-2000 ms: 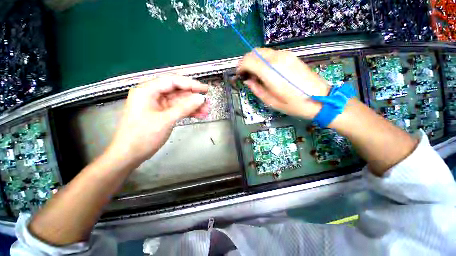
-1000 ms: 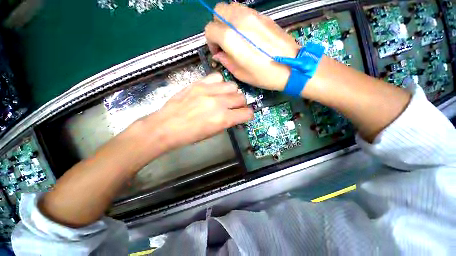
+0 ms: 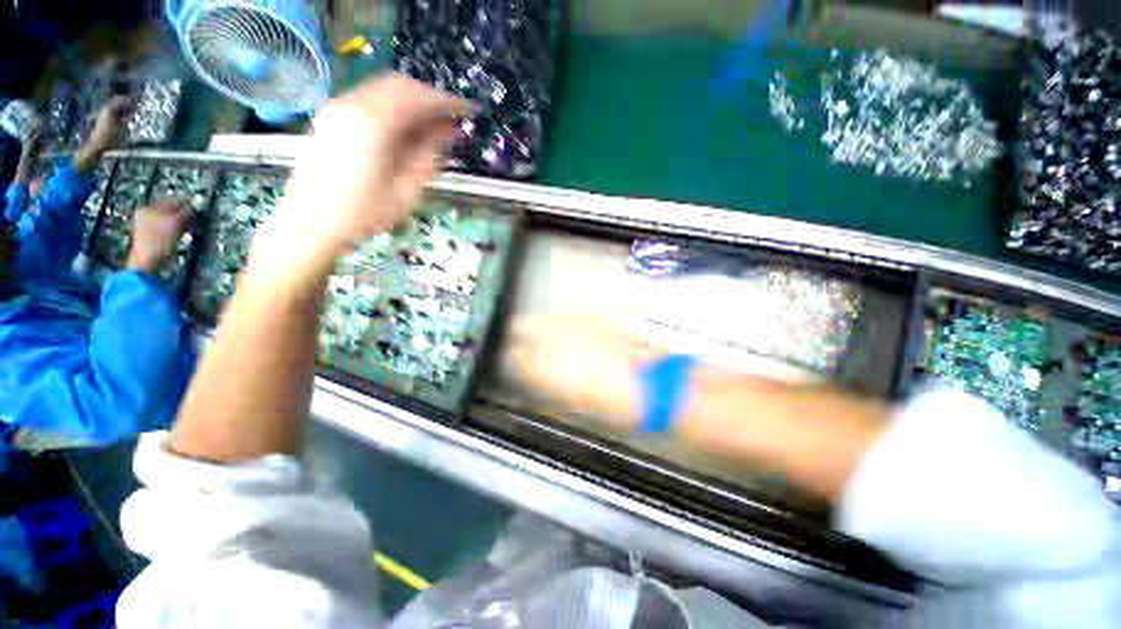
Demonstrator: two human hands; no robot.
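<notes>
My left hand point(image 3: 369, 154) is raised over the far rail beside a dark parts pile point(image 3: 473, 74). Its fingers are curled, and blur hides whether they hold anything. My right hand point(image 3: 553, 356) is strongly blurred over the gap between carriers, with the blue wrist strap point(image 3: 665, 391) on its wrist. Whether it holds anything cannot be told. Green circuit boards point(image 3: 424, 289) lie in the carrier left of the gap, partly behind my left forearm. More circuit boards point(image 3: 990, 356) lie in the carrier at right.
A silvery parts pile point(image 3: 910, 117) lies on the green bench point(image 3: 664, 123), with another dark pile point(image 3: 1076, 148) at far right. A fan point(image 3: 246, 55) stands at upper left. A person in blue sleeves point(image 3: 148, 356) works at the line on the left. The near rail point(image 3: 590, 510) runs below.
The view has swung left, bringing the fan and the other person in. Both my hands have left the boards of the right carrier and moved left, the left hand rising.
</notes>
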